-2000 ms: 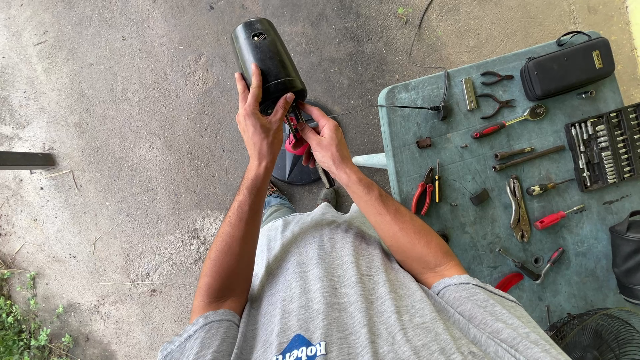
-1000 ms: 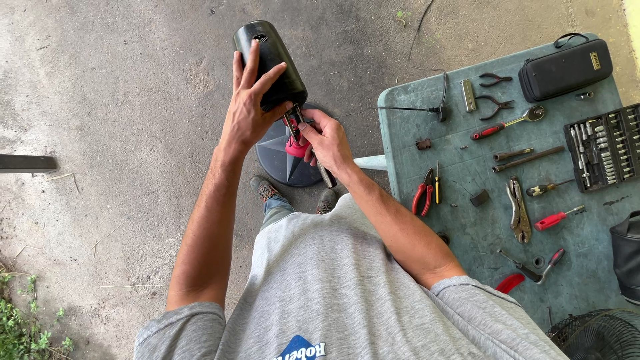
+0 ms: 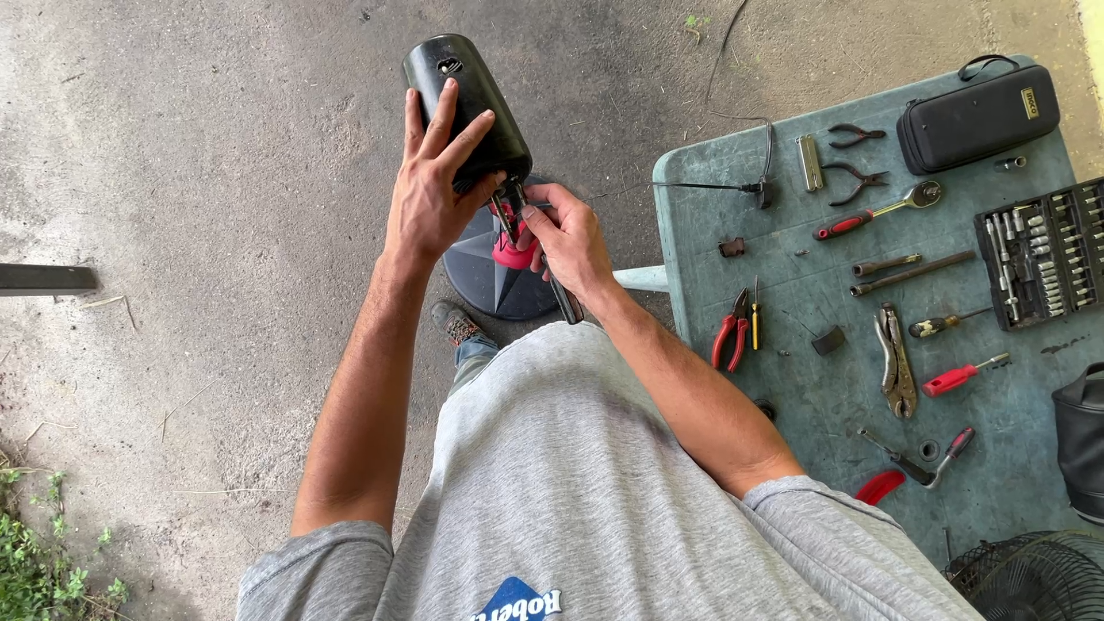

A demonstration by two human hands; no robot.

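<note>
A black cylindrical housing [image 3: 483, 112] with a small hole near its far end tilts over the floor. My left hand [image 3: 435, 164] lies on it, fingers spread over its side and thumb at its lower end. Metal parts stick out of that lower end. My right hand [image 3: 565, 237] pinches a dark metal bar or handle [image 3: 565, 297] just below the housing; which of these it is I cannot tell. Behind my fingers, a red part [image 3: 515, 253] shows above a round black base [image 3: 496, 280] on the ground. What joins these parts is hidden.
At the right, a green table [image 3: 802, 466] holds red-handled pliers [image 3: 731, 332], a ratchet [image 3: 880, 211], locking pliers [image 3: 894, 362], a socket set [image 3: 1044, 250] and a black case [image 3: 979, 116]. A fan [image 3: 1031, 573] stands lower right. A dark beam [image 3: 47, 279] juts in at the left.
The black housing stays in my left hand, whose fingers have spread farther along its side than two seconds ago. My right hand remains close to the housing's lower end.
</note>
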